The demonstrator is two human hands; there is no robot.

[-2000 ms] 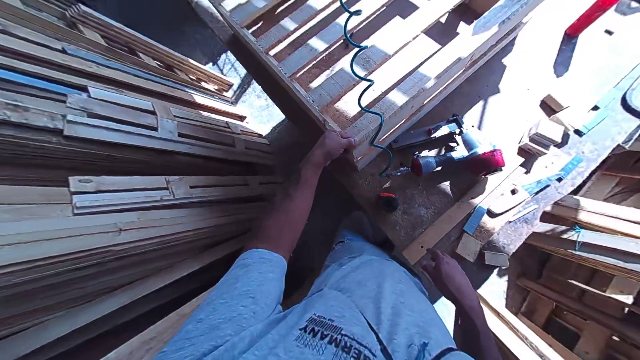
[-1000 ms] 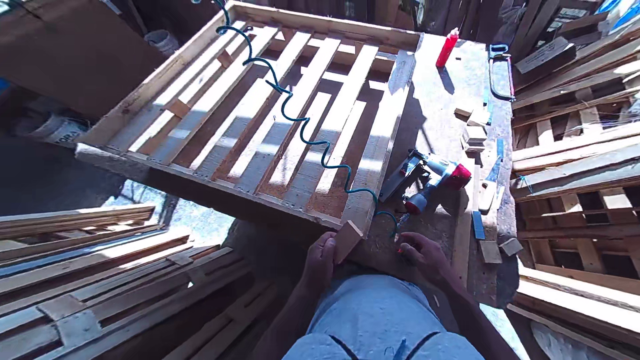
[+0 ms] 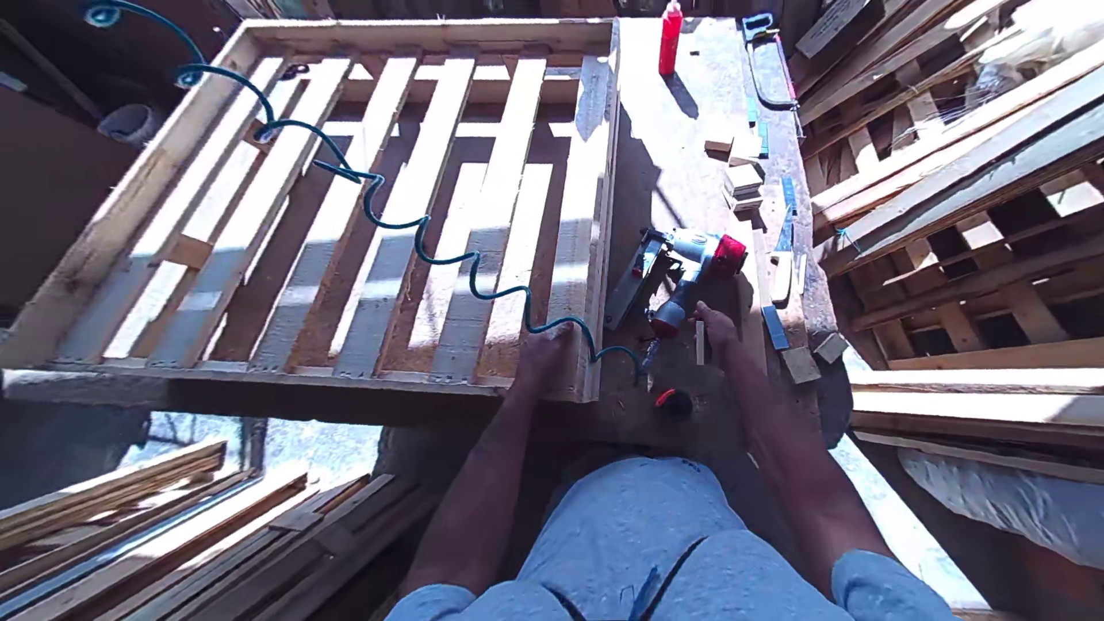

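Observation:
My left hand [image 3: 545,352] rests at the near right corner of a slatted wooden frame [image 3: 604,207], over its end slat; whether its fingers grip anything cannot be told. Beside the frame a pneumatic nail gun [image 3: 681,272] with a red cap lies on the workbench [image 3: 642,155]. Near the gun's handle end, my right hand [image 3: 718,328] has a small wooden block [image 3: 699,342] at its fingers. A coiled green air hose [image 3: 474,274] crosses the slats and runs down to a metal fitting by the gun. Close to the bench's near edge lies a black and red round object [image 3: 674,403].
A red bottle [image 3: 670,39] and a hacksaw [image 3: 769,65] are at the bench's far end. Wood offcuts [image 3: 743,183] and blue-painted pieces [image 3: 774,328] line its right side. Stacked pallets [image 3: 966,259] stand right, wooden panels [image 3: 216,535] lower left.
The view has swung widely toward the frame and bench. My left hand, one second ago by a wooden block at the frame's corner, is now over the end slat. My right hand has moved toward the nail gun.

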